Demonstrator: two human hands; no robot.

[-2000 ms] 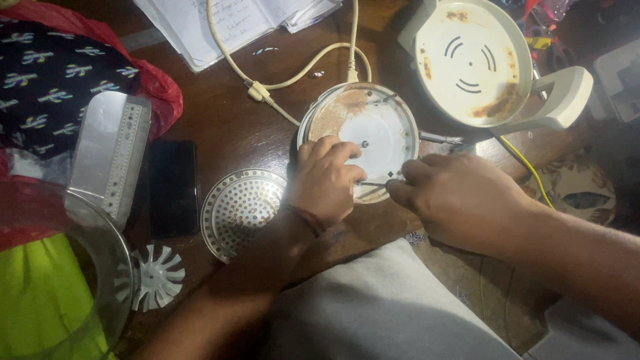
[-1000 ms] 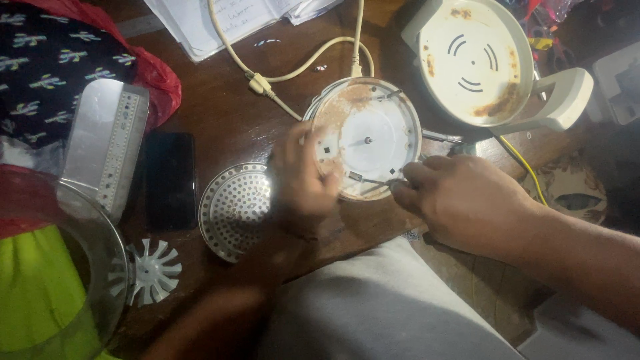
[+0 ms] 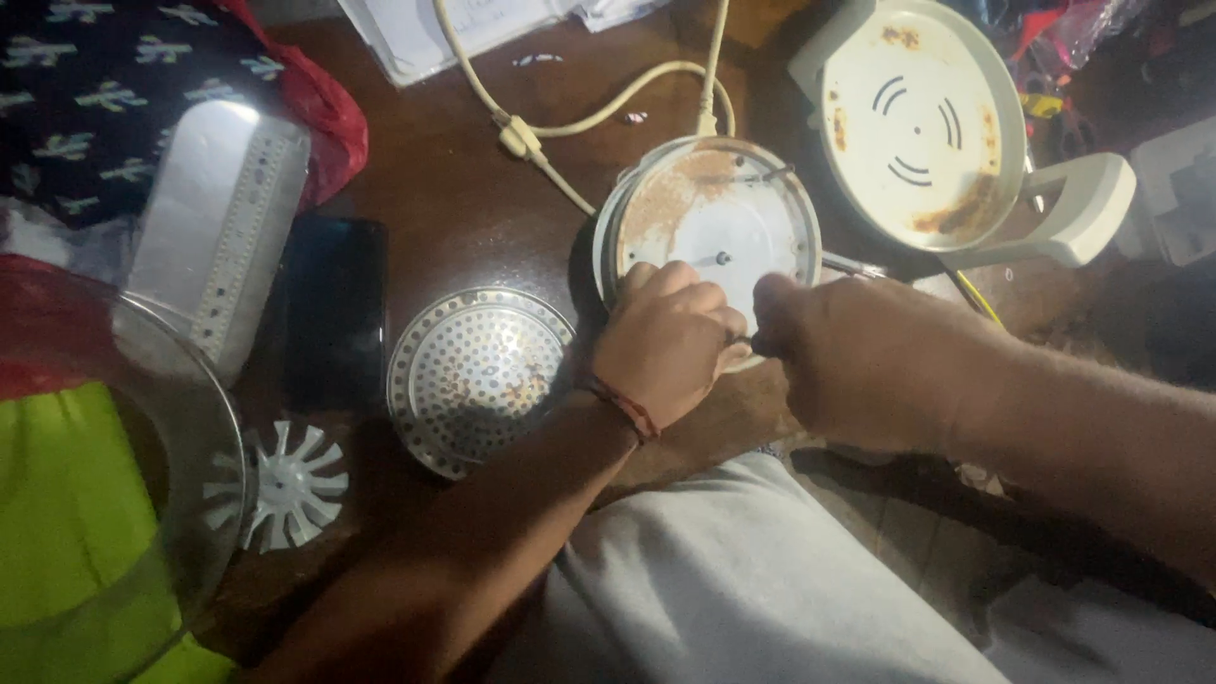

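Note:
A round white metal housing (image 3: pixel 769 223), browned with rust or residue, lies on the table with a small shaft at its middle. My left hand (image 3: pixel 670 337) rests on its lower rim, fingers bent around a thin dark tool or rod whose kind I cannot tell. From the right, my right hand (image 3: pixel 836 351) is closed on the dark end of that same thin thing at the rim. Left of my left wrist lies a perforated metal disc (image 3: pixel 489 375). A finned fan wheel (image 3: pixel 285 486) is farther left. A cream cord (image 3: pixel 708 104) meets the housing's top edge.
A rust-stained cream cover with a handle (image 3: pixel 921 180) stands at upper right. To the left are a black phone (image 3: pixel 334 309), a perforated metal plate (image 3: pixel 204 228) and a clear round rim (image 3: pixel 242 446). Papers (image 3: pixel 456 33) lie at the top. A metal rod (image 3: pixel 855 266) sticks out beside the housing.
My left hand, lifted and blurred at the housing's left edge one second ago, is back at the lower rim beside my right hand. My right hand stays near the same spot.

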